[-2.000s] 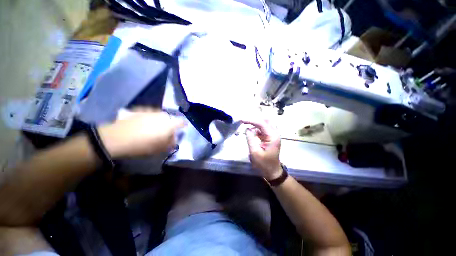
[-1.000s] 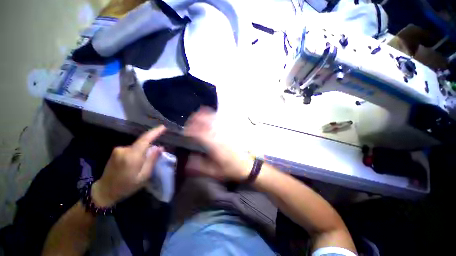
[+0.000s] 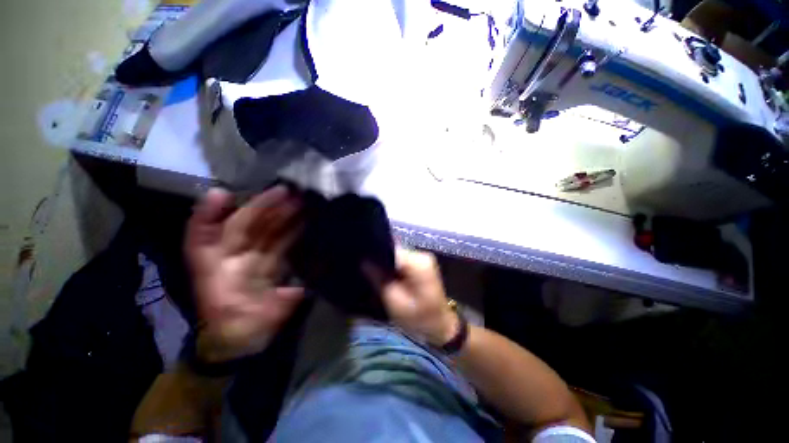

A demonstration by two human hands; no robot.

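A black cloth piece is above my lap at the table's front edge, between my hands. My right hand grips its right side with fingers bent. My left hand is blurred, palm showing and fingers apart, beside the cloth's left side; whether it touches is unclear. A blurred pale piece shows just above the black cloth. A white and black garment panel lies on the table behind, its near edge at the table's front.
The JACK sewing machine stands at the right, its presser foot over the white table. Snips lie on the bed. A black block is at the right edge. Printed paper lies left by the wall.
The black cloth piece is now held up over my lap. The small white piece at my left hand no longer shows there. My left hand has opened; my right hand has moved slightly right and down.
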